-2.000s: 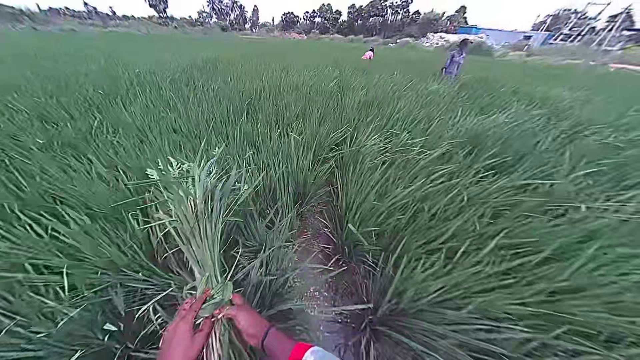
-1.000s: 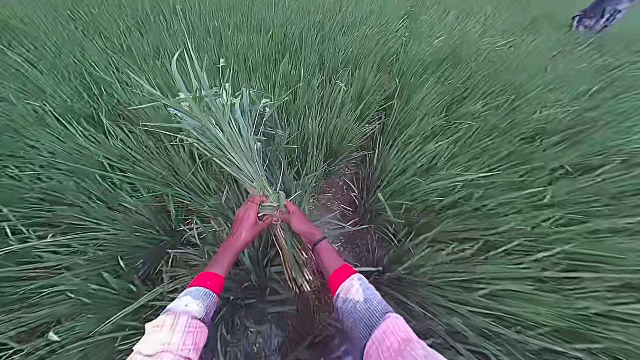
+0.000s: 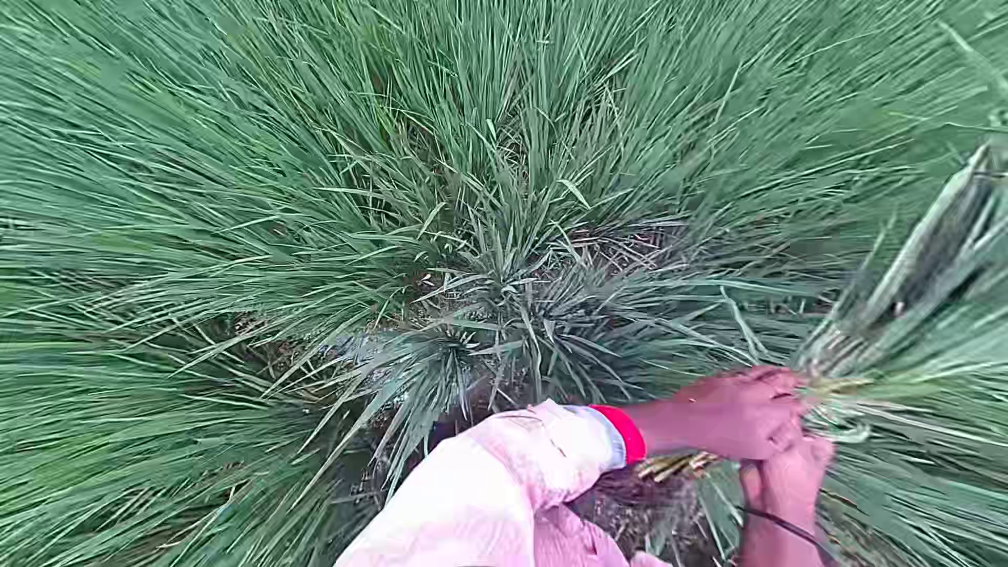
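Observation:
Toward the right edge, my left hand (image 3: 736,411) is closed around the stems of a bundle of long green grass-like plants (image 3: 858,346). Just below it, touching it, my right hand (image 3: 791,472) also grips the bundle; a dark band circles that wrist. The leafy end fans out to the upper right, while the cut or pulled stem ends (image 3: 677,466) stick out to the left under my left wrist. A pink sleeve (image 3: 472,488) with a red cuff covers my left arm. My fingers are partly blurred.
Dense, tall green crop (image 3: 315,157) surrounds me on all sides. Bare, damp-looking soil (image 3: 638,244) with dry stalks shows between the clumps, and a low tuft of leaves (image 3: 512,299) stands near the middle.
Both hands, still on the bundle, have moved to the right side of the view. The bundle's leafy end pointed up-left before and now points up-right. The view has turned and tilted down.

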